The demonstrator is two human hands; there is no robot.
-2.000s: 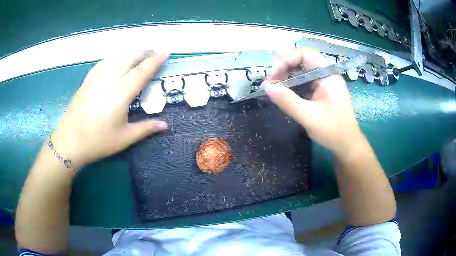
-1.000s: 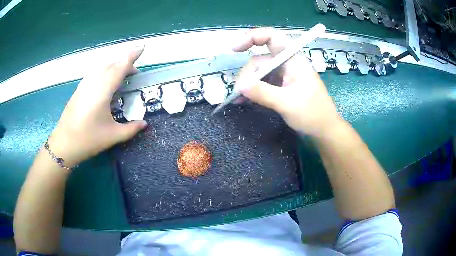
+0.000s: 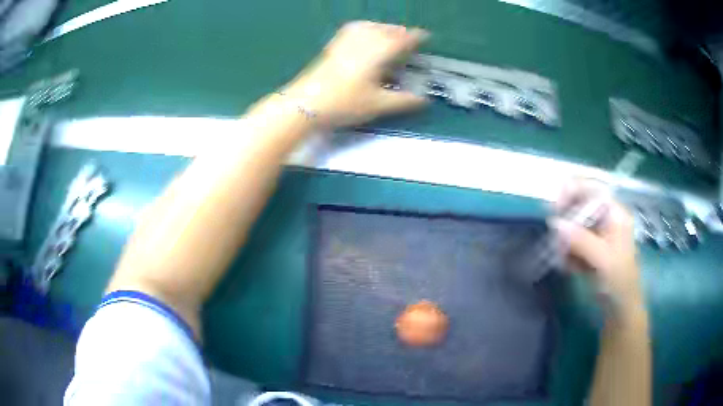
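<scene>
My left hand (image 3: 361,75) reaches beyond the white rail, with thumb and fingers around the left end of a silver-grey carrier strip (image 3: 483,89) on the far green surface. Its rounded tabs face me. My right hand (image 3: 591,230) is blurred at the right of the black tray (image 3: 365,285). It holds the tweezers (image 3: 555,250), also blurred, their tips over the tray's upper right corner. The round copper-coloured heap (image 3: 422,323) sits on the tray, right of its middle.
More strips lie around: one at the far right (image 3: 659,131), one by my right hand (image 3: 670,222), one at the near left (image 3: 71,222) and one at the far left (image 3: 52,89). The white rail (image 3: 444,158) crosses between the far and near green surfaces.
The view has shifted. My left hand has moved from the tray's far edge out over the rail to the strip there. My right hand has moved right with the tweezers. No strip lies at the tray's edge now.
</scene>
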